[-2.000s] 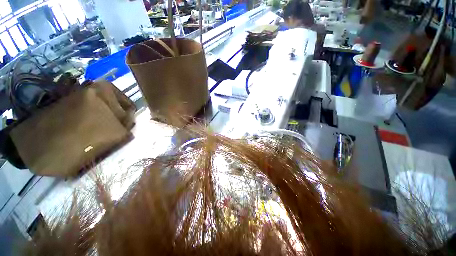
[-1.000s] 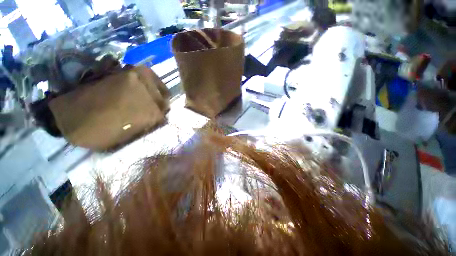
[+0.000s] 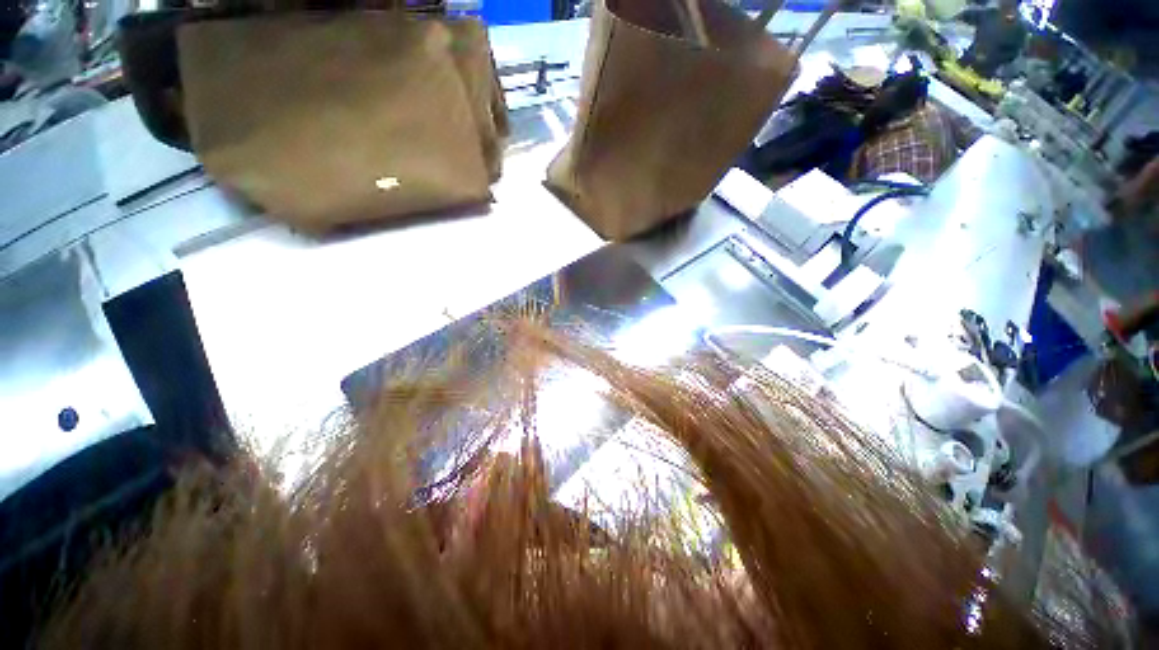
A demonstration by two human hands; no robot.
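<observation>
Neither of my hands can be made out. Reddish-brown hair covers the lower half of the view. A small reddish patch shows through it at bottom centre, too hidden to name. A brown handbag body with a small pale label lies on the white tabletop at upper left. An upright, open brown handbag body with thin handles stands right of it. The white sewing machine head is at right, with its needle area mostly behind hair. A shiny metal plate lies in front of the bags.
A white cable or tube curves towards the machine. White boxes and dark and checked cloth lie behind the plate. A pale panel with a dark edge and a dark rounded shape are at lower left.
The view has swung right and down, so the bags appear higher and larger and the machine further right. More of the tabletop and metal plate shows. The bags appear in the same places.
</observation>
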